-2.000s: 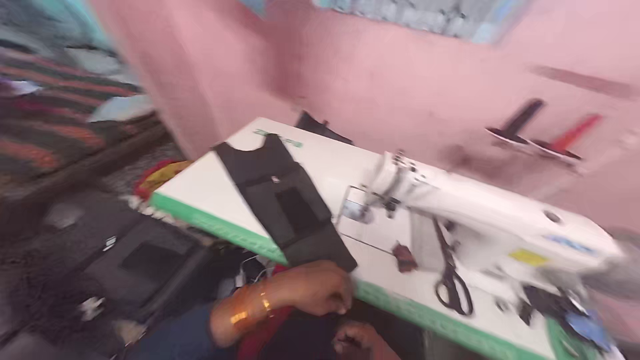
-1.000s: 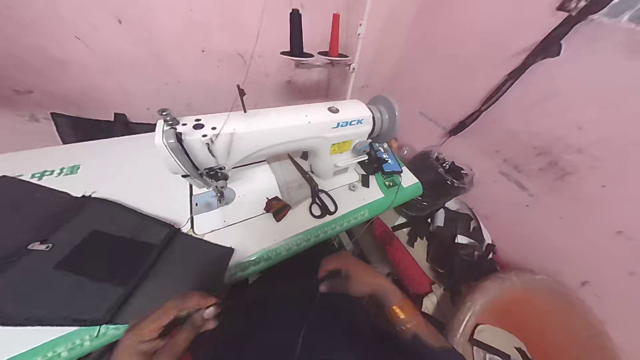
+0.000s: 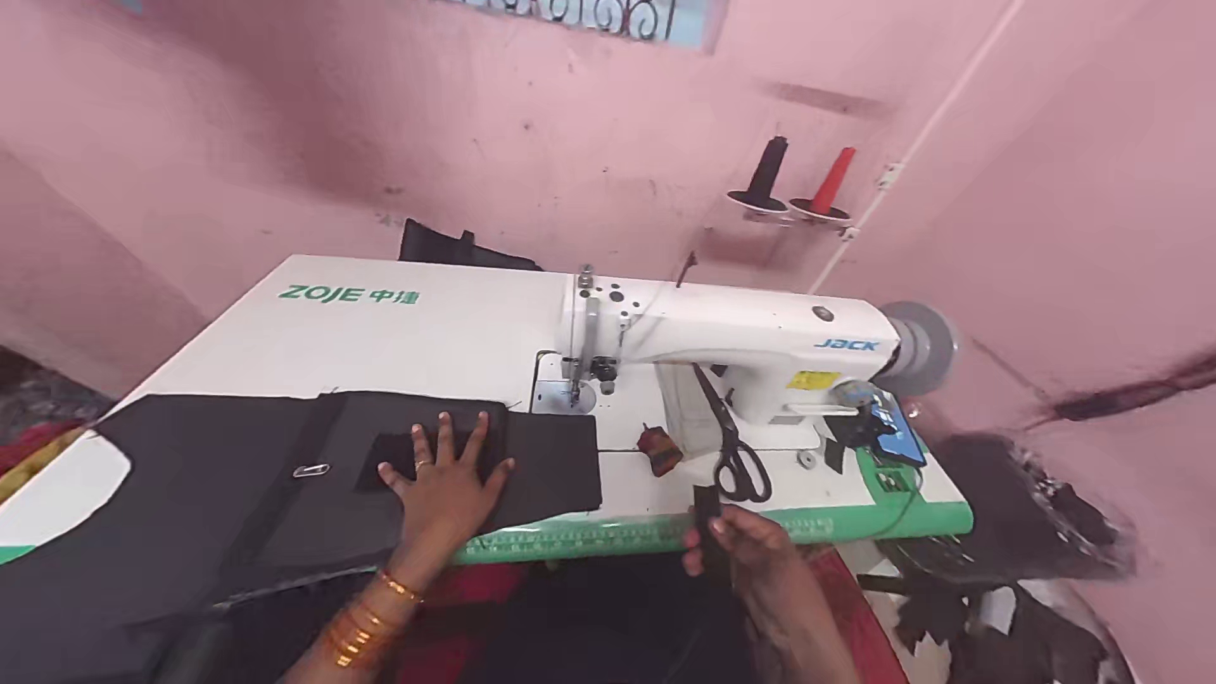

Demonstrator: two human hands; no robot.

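Note:
My left hand (image 3: 446, 489) lies flat with spread fingers on a black fabric piece (image 3: 228, 456), over its darker square patch. A small metal clip or pin (image 3: 311, 470) rests on that fabric. My right hand (image 3: 736, 546) pinches a narrow black fabric strip (image 3: 706, 513) at the table's green front edge. Behind the hands is a white sewing machine (image 3: 750, 328), its needle area just beyond the fabric's right end. Black-handled scissors (image 3: 736, 456) lie on the machine bed just above my right hand, beside a small brown and orange scrap (image 3: 659, 450).
The white table (image 3: 380, 351) has a green edge with a ruler tape (image 3: 646, 537). Black and red thread cones (image 3: 768, 171) sit on wall holders. A phone (image 3: 896, 429) lies at the table's right end. Dark fabric scraps (image 3: 1016, 627) are heaped at lower right.
The view has swung back left since one second ago. My left hand is now spread flat on the black fabric, and a black strip now shows in my right hand.

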